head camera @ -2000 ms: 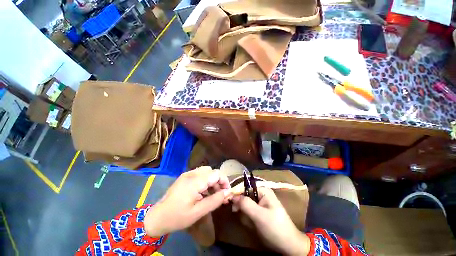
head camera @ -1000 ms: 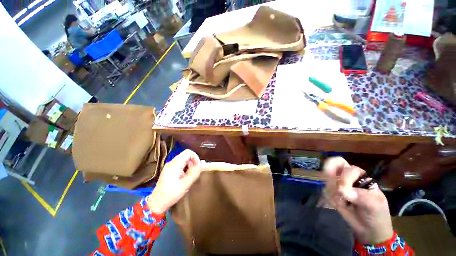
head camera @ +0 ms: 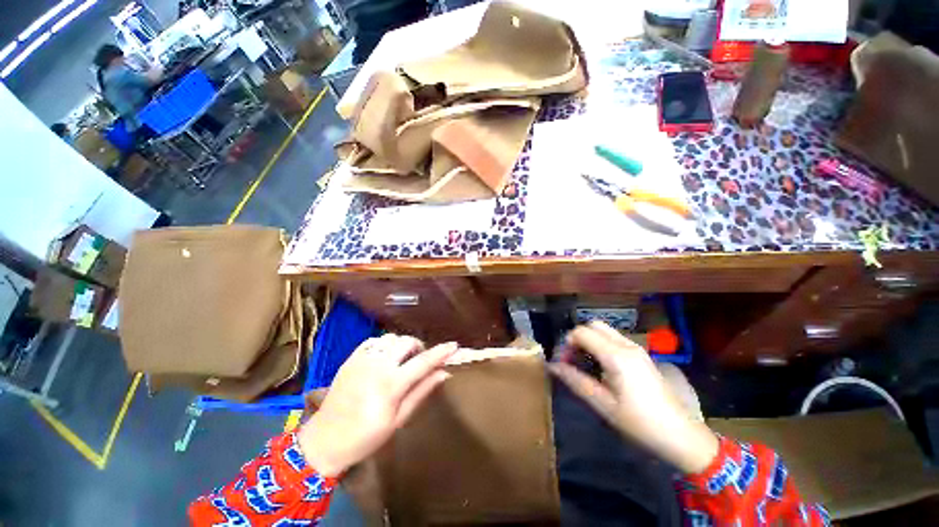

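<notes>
A brown bag body (head camera: pixel 468 443) lies upright on my lap, with a pale strip (head camera: pixel 489 354) along its top edge. My left hand (head camera: pixel 376 401) is at the bag's upper left corner, its fingertips on the pale edge. My right hand (head camera: pixel 628 396) is just right of the bag's upper right corner, blurred. A small dark thing, likely the thread snips (head camera: pixel 585 362), shows between its fingers. Whether a thread runs between the hands cannot be told.
The desk bears a floppy brown bag pile (head camera: pixel 453 113), orange-handled pliers (head camera: pixel 644 204), a green-handled tool (head camera: pixel 618 160) and a phone (head camera: pixel 686 101). Stacked bags (head camera: pixel 206 299) stand over a blue crate (head camera: pixel 340 350) at left. A cardboard box (head camera: pixel 834 458) is at right. A person (head camera: pixel 124 82) sits far back.
My right hand with the dark snips worked at the bag edge, swung out to the right, and has come back near the bag's right corner. The bag now lies more upright and flat.
</notes>
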